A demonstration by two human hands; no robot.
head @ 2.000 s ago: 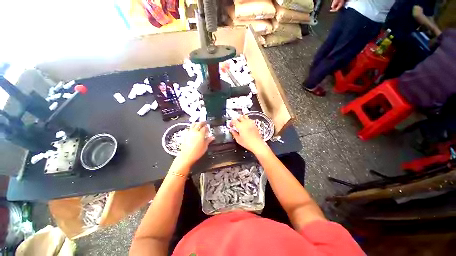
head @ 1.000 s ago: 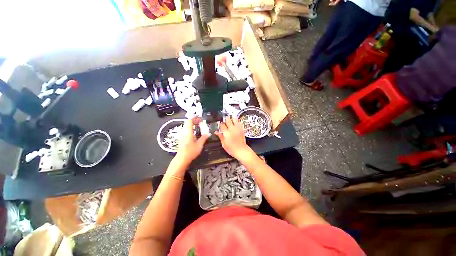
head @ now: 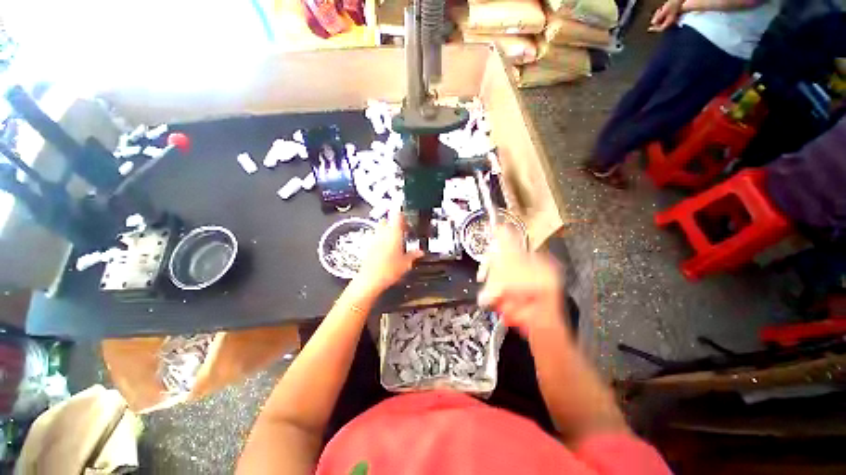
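The dark green hand press (head: pixel 427 181) stands in front of me with its ram low over the silvery fixture (head: pixel 440 243). My left hand (head: pixel 388 255) is at the fixture's left side, its fingertips touching there; whether they hold a part is hidden. My right hand (head: pixel 521 283) is blurred and closed on the press lever (head: pixel 490 199), in front of the right parts bowl (head: pixel 475 234). The left parts bowl (head: pixel 345 249) holds small pale bits. The finished-parts tray (head: pixel 440 349) at the table edge is full of grey-white pieces.
White housings (head: pixel 376 176) lie heaped behind the press beside a lit smartphone (head: pixel 332 170). At the left are an empty bowl (head: pixel 203 258), a second fixture (head: pixel 135 262) and a second press. A cardboard edge (head: pixel 524 153) bounds the right. People and red stools (head: pixel 719 218) are beyond.
My right hand has left the fixture and moved right and nearer to me, now on the lever, which is pulled down. The ram has come down. My left hand stays at the fixture.
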